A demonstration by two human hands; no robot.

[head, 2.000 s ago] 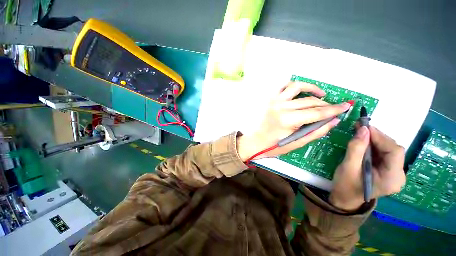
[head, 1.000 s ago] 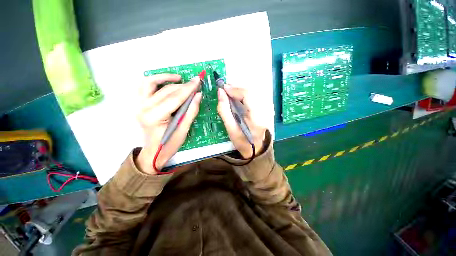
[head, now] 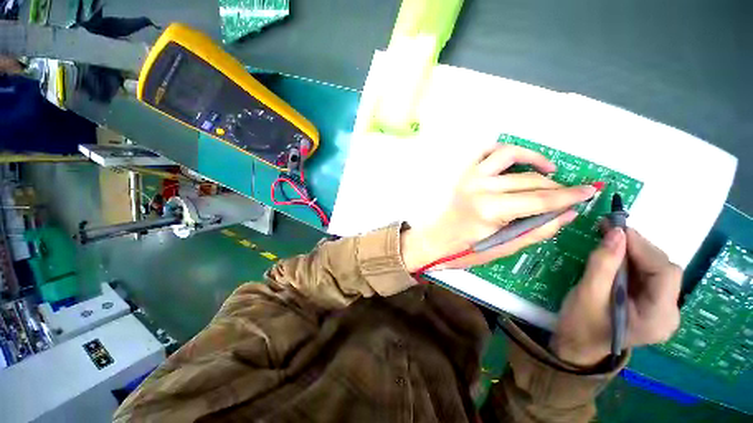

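Observation:
A green printed circuit board [head: 537, 268] lies on the white work pad [head: 471, 91]. My left hand [head: 487, 206] lies over its left part and holds the red test probe [head: 520, 227], its red tip at the board's upper right. My right hand [head: 623, 297] holds the black test probe [head: 618, 281] near the board's right edge, black tip close to the red one. Whether the tips touch the board cannot be told. The digital multimeter [head: 227, 99] lies left of the pad, with test leads [head: 293, 194] at its lower end.
A lime-green strip [head: 421, 49] crosses the pad's upper left. Another green board [head: 718, 310] lies right of the pad, and part of one [head: 252, 16] shows at the top. A person's dark sleeve [head: 37, 111] is at far left. A white machine [head: 99, 347] stands lower left.
The view swung right and back left, so the multimeter is again fully in sight. A green board piece now shows at the top. Both hands still hold their probes over the board.

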